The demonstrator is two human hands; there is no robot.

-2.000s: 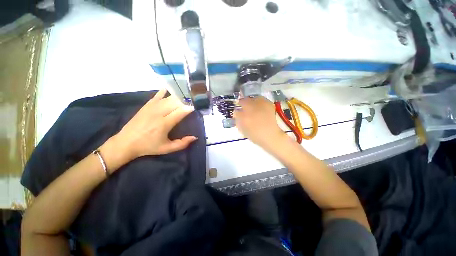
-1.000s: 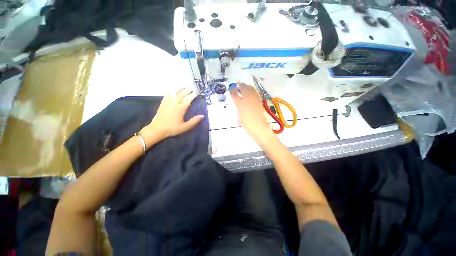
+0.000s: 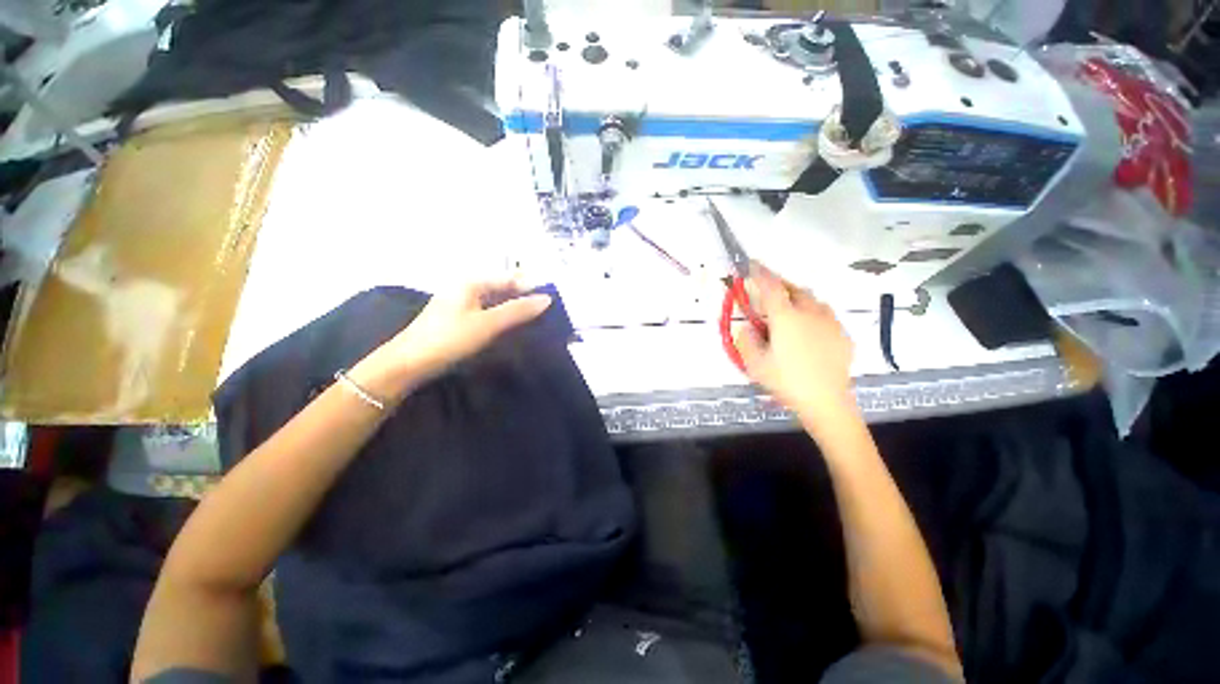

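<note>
A large dark garment piece [image 3: 442, 441] lies over the table's front edge and the wearer's lap. My left hand [image 3: 488, 318] pinches its upper corner, in front of and below the needle area [image 3: 569, 221] of the white JACK sewing machine [image 3: 696, 127]. The cloth corner is clear of the presser foot. My right hand [image 3: 800, 345] is on the handles of the scissors [image 3: 733, 261]; the blades point up and away, towards the machine. The red handle shows, and the other handle is hidden by the hand. A thin tool with a blue end [image 3: 656, 238] lies on the machine bed.
Brown taped cardboard [image 3: 147, 267] is at the left. A narrow black strip [image 3: 888, 331] and a black pad [image 3: 999, 305] lie at the right. A measuring tape [image 3: 830, 404] runs along the front edge. A clear plastic bag [image 3: 1131, 254] with red contents is far right.
My right hand has moved right, from near the needle to the scissors, and holds them. My left hand has drawn the cloth corner back from the needle towards the wearer. The thin tool now lies uncovered.
</note>
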